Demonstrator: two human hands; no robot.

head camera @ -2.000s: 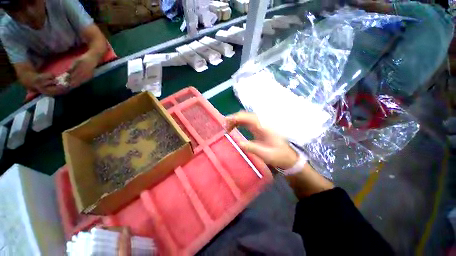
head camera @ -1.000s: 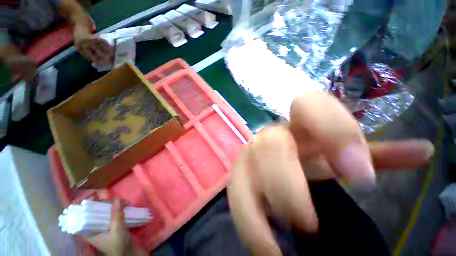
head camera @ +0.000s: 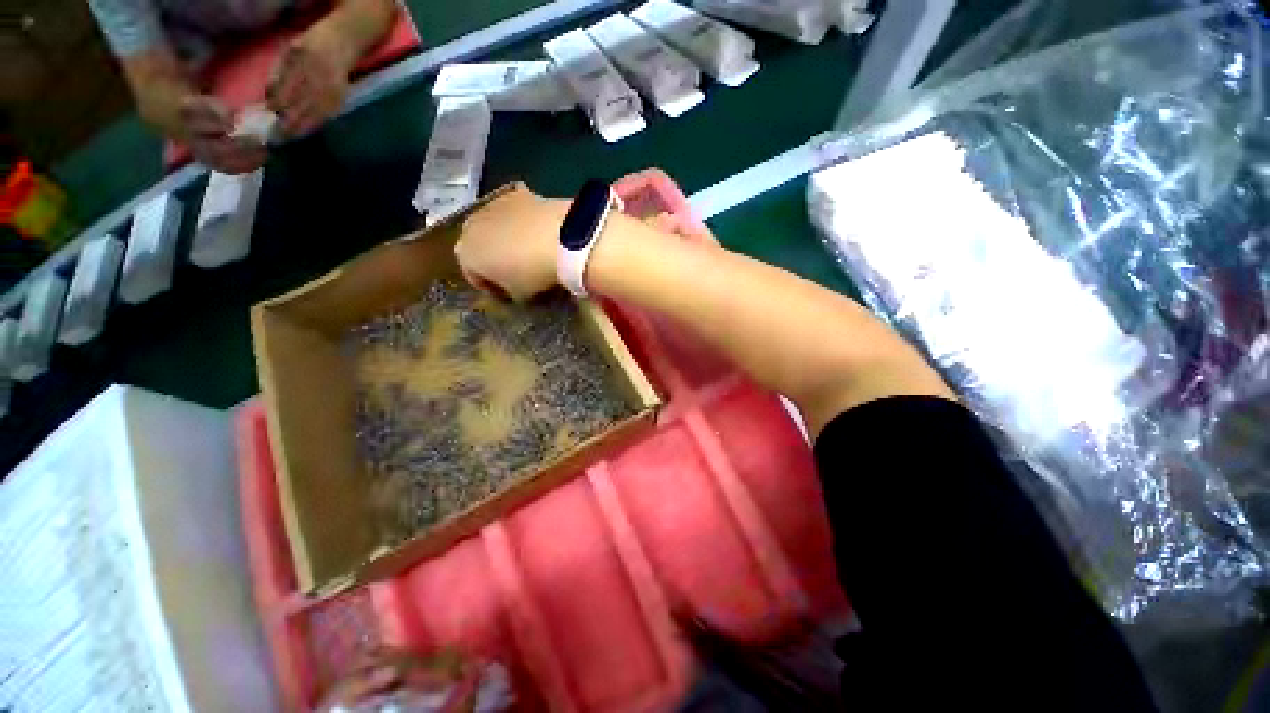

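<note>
The open cardboard box (head camera: 320, 404) rests on the pink-red tray (head camera: 676, 488) and holds many tiny grey-brown metal parts (head camera: 460, 404). My right hand (head camera: 515, 244) reaches into the far right corner of the box, fingers down; its fingertips are hidden, so I cannot tell what it holds. A wristband (head camera: 585, 223) is on that wrist. My left hand (head camera: 397, 683) is blurred and cut off by the bottom edge, over the tray's near left part. A whitish thing beside its fingers is too blurred to make out.
A white foam box (head camera: 181, 529) stands at the left. White cartons (head camera: 453, 153) lie along the green belt (head camera: 334, 209). A person's hands (head camera: 307, 84) work opposite. A clear plastic bag (head camera: 1114, 181) with dense white stock (head camera: 975, 279) lies at the right.
My right hand has moved from the near right, in front of the camera, into the box. My left hand has sunk towards the bottom edge, and its white tubes no longer show clearly. The view has shifted.
</note>
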